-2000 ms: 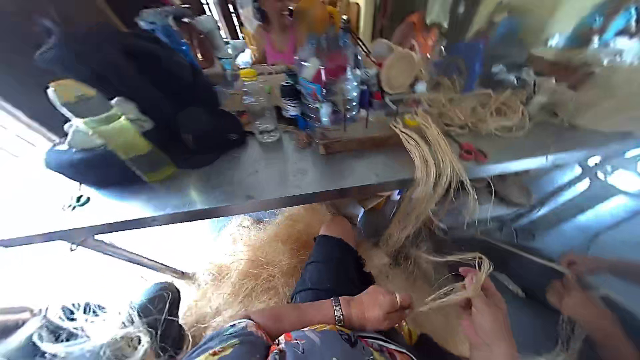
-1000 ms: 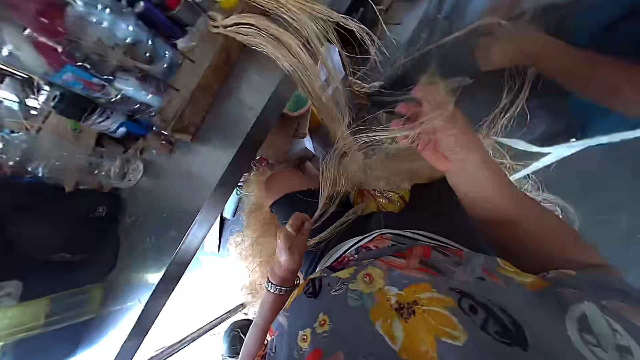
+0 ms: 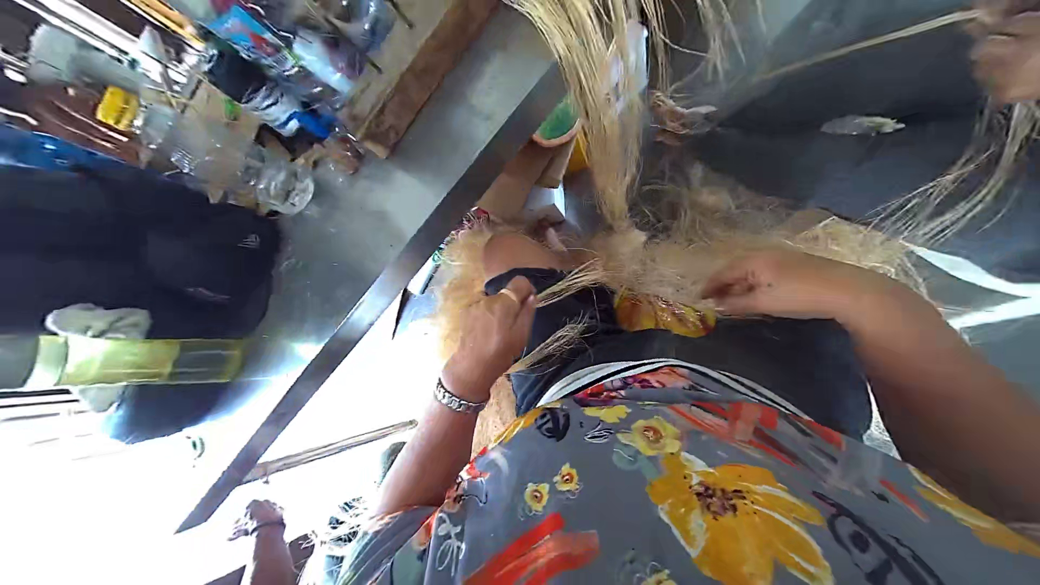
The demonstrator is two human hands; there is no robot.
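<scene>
A long bundle of pale plant fibres (image 3: 605,122) hangs over the table edge and reaches down to my lap. My left hand (image 3: 497,325), with a ring and a metal wristwatch, is closed on the thin end of some strands above my dark-clothed leg. Loose, fuzzy fibre (image 3: 691,244) spreads across my lap between the hands. My right hand (image 3: 743,284) lies at the right part of this fuzz, fingers bent and partly hidden; whether it grips strands is unclear.
The metal table (image 3: 382,203) crosses on the left, bearing a wooden block (image 3: 426,77), a plastic bottle (image 3: 280,185) and a dark bag (image 3: 130,252). Another person's hand (image 3: 1007,53) with fibres is at upper right; another person's hand (image 3: 264,516) shows at lower left.
The view has turned strongly since two seconds ago. My right hand, raised beside the hanging fibres one second ago, is now lower, at the fuzz on my lap.
</scene>
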